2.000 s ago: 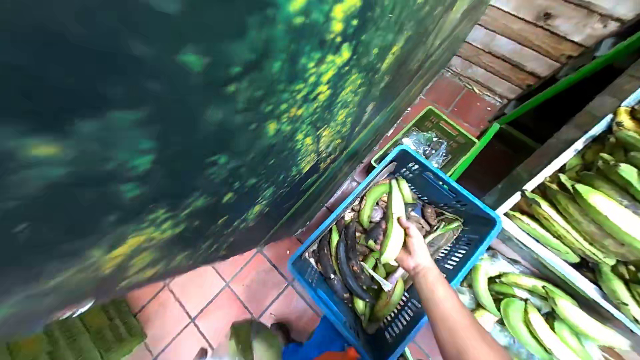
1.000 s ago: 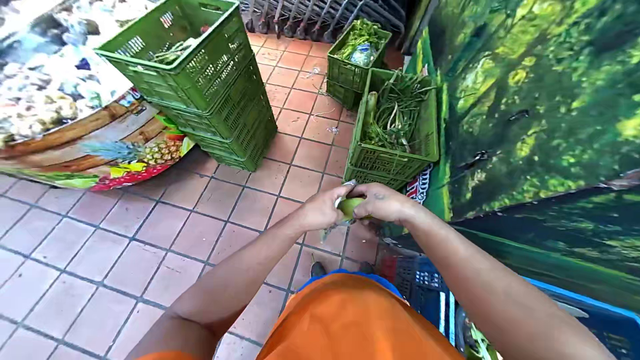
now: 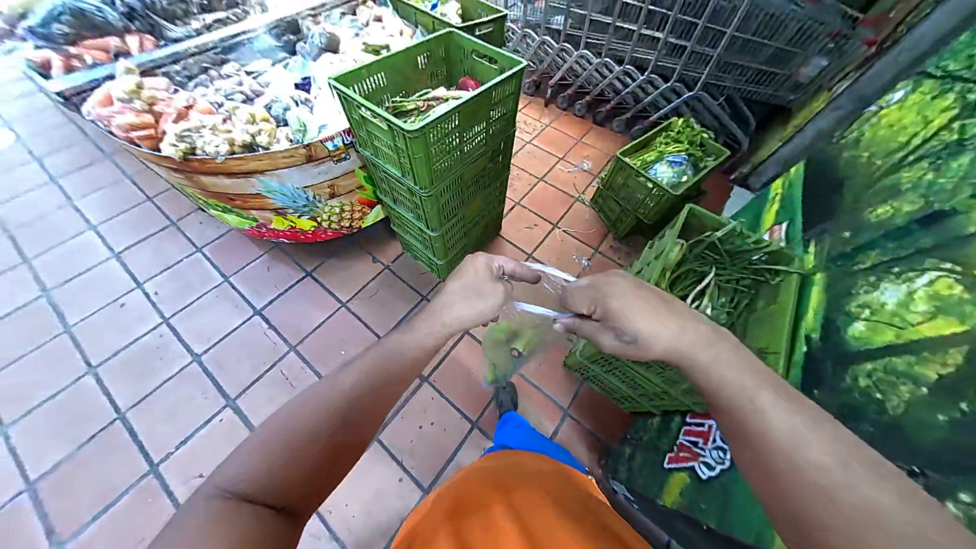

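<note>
My left hand [image 3: 484,293] grips one side of the mouth of a clear plastic bag [image 3: 545,339], and my right hand [image 3: 618,313] pinches the other side. Between them the bag's rim is stretched apart. Green produce [image 3: 509,347] hangs low inside the bag, above the floor; its exact kind is blurred by the plastic. To the right of my right hand, a green plastic crate [image 3: 633,381] holds long green stalks [image 3: 717,263].
Stacked green crates [image 3: 435,152] stand ahead of my left hand, beside a wood-patterned produce bin [image 3: 252,187]. Another crate with leafy greens [image 3: 679,145] sits farther back near shopping carts [image 3: 625,84]. A painted green panel [image 3: 900,328] borders the right side.
The view has swung from the blue crate of plantains to the green crates. One second ago my hands were together around a green item; now they are apart, spreading the bag's mouth.
</note>
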